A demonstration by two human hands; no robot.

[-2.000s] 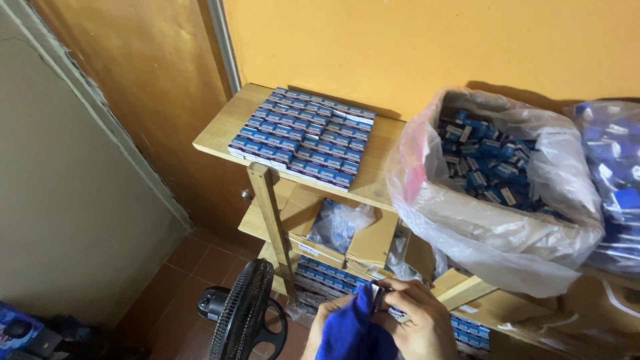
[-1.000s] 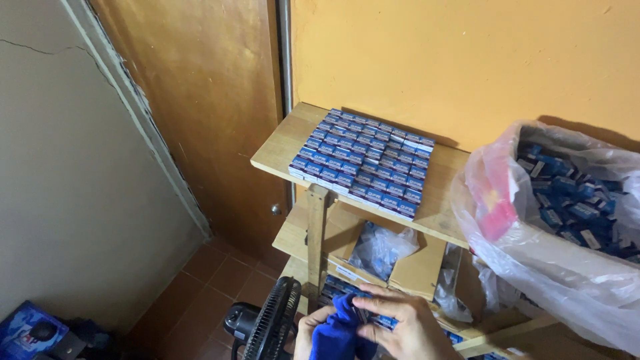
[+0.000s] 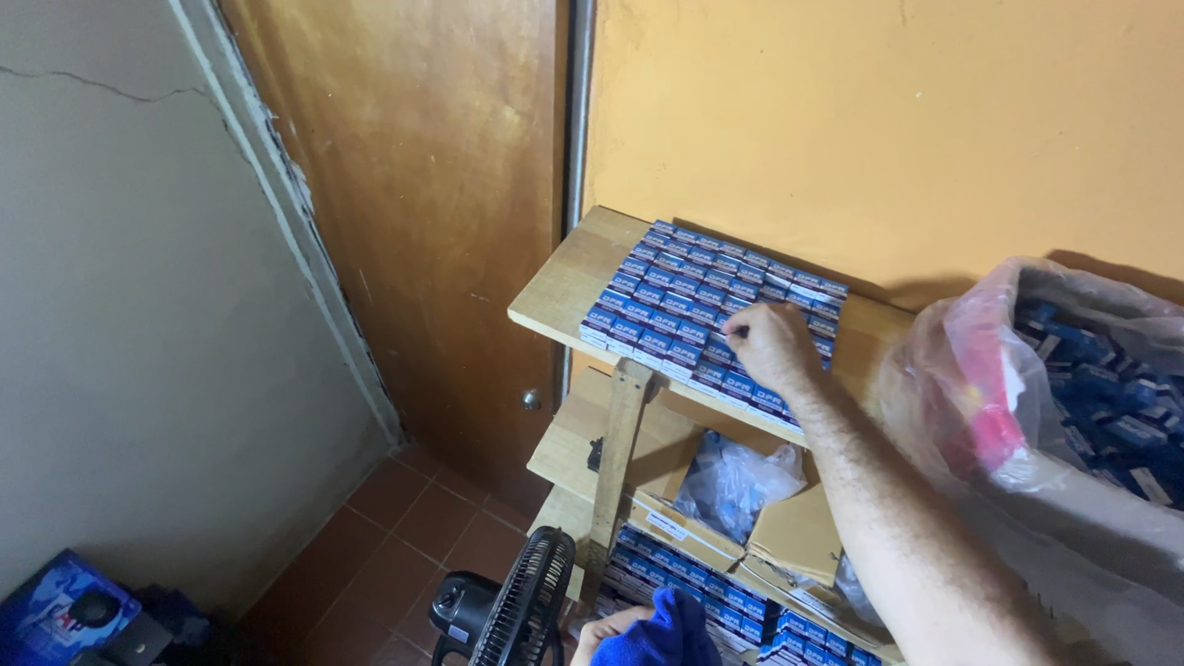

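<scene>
Rows of small blue printed boxes lie packed side by side on the top wooden shelf. My right hand reaches over them with bent fingers close together, at the right half of the rows. A small dark thing shows at the fingertips; whether it is held or lies on the boxes cannot be told. Low in the view, my left hand is closed on a bright blue cloth, partly cut off by the bottom edge.
A carton lined with a clear plastic bag holds many blue boxes at right. Below are an open cardboard box with a plastic bag and more stacked boxes. A black fan stands near my left hand, before a wooden door.
My right hand has left the blue cloth, where both hands were together, and moved up to the boxes on the top shelf. My left hand still holds the cloth. The view has shifted left.
</scene>
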